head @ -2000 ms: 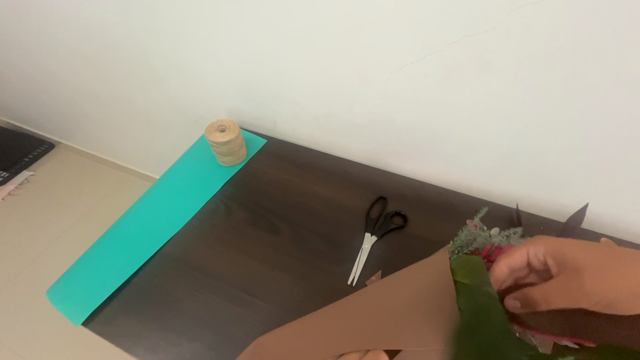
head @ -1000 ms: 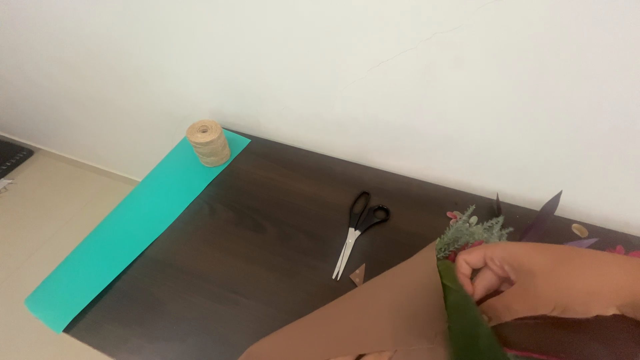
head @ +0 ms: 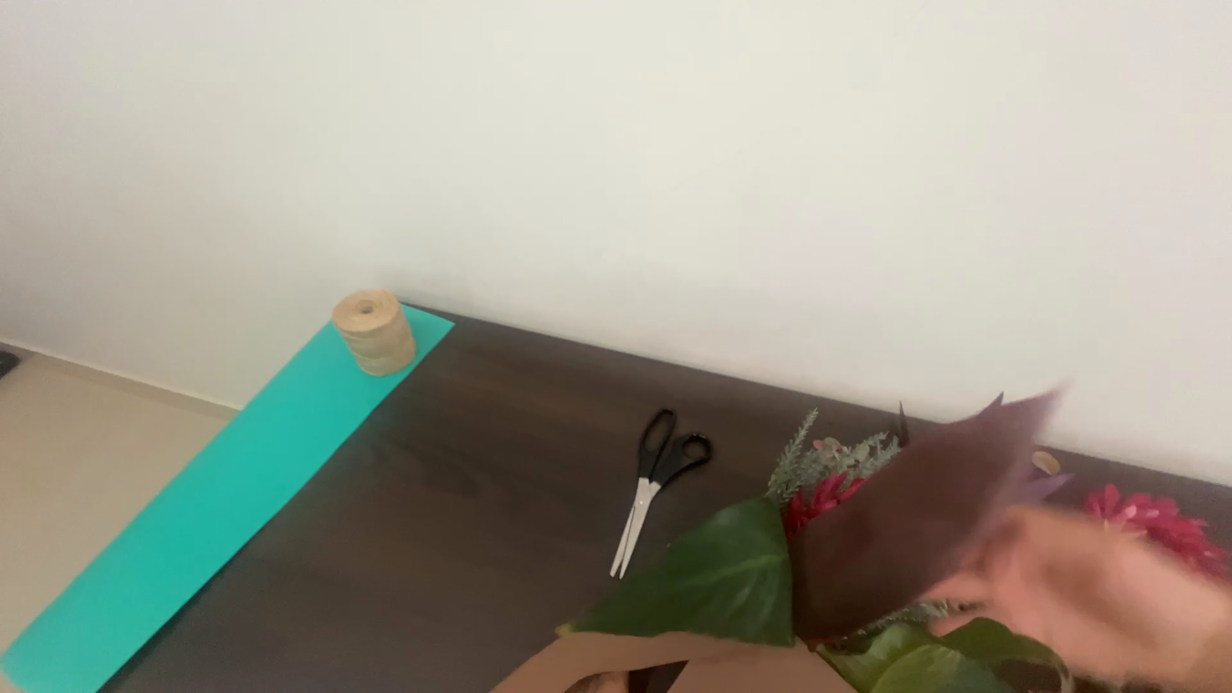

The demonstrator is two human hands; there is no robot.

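At the lower right, my right hand [head: 1088, 597], blurred, is at a bunch of leaves and flowers, beside a large dark purple leaf [head: 914, 510]; whether it grips anything is unclear. A broad green leaf [head: 712, 577] and a red flower [head: 818, 500] lie against the purple leaf. Grey-green sprigs [head: 837, 457] stick out behind them. Brown wrapping paper [head: 664, 650] lies below the green leaf at the bottom edge. A small patch of skin, seemingly my left hand [head: 602, 683], shows at the paper; its fingers are hidden.
Black-handled scissors [head: 654, 491] lie on the dark wooden table [head: 462, 500], left of the bunch. A spool of twine [head: 375, 332] stands on a long turquoise sheet [head: 221, 491] at the table's left side. Another pink-red flower [head: 1155, 525] is at the right. A white wall [head: 616, 173] runs behind.
The large purple leaf now stands up in front of the sprigs. The green leaf has spread out to the left over the paper. My right hand has moved right, off the green leaf.
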